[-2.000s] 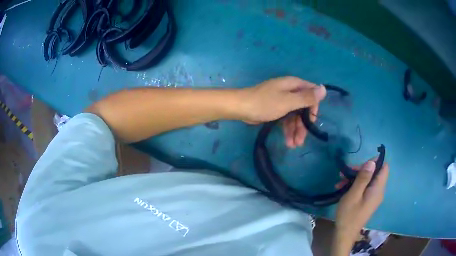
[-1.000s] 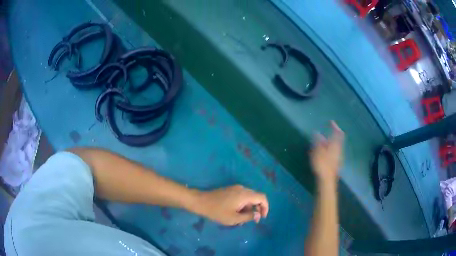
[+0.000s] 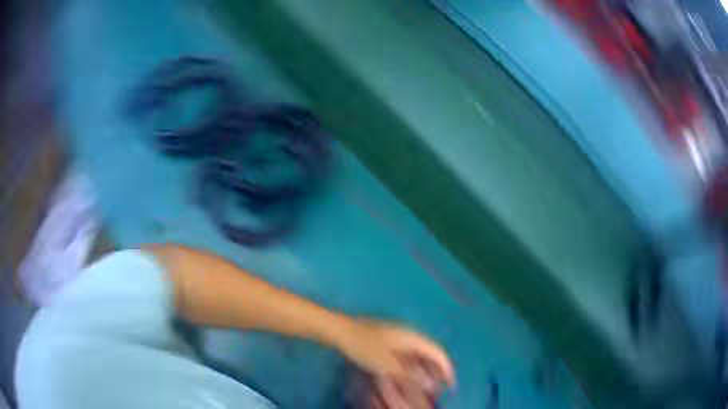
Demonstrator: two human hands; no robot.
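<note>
The picture is strongly blurred. The headband pile [image 3: 263, 172], several black padded arcs overlapping, lies on the blue-green bench at the upper left. My left hand [image 3: 403, 363] is low over the bench near the bottom edge, fingers curled. A dark, reddish blur shows just below its wrist; whether the hand holds anything cannot be told. My right hand cannot be made out.
The sunken green conveyor belt [image 3: 479, 168] runs diagonally beyond the bench. A dark blurred shape [image 3: 645, 287] lies at its far right. Small dark marks [image 3: 495, 391] show at the bottom edge. Red blurs are at the upper right.
My right hand, over the belt a second ago, is no longer visible. The black arc at the belt's upper part is gone from view. My left hand sits slightly lower and farther right in the picture.
</note>
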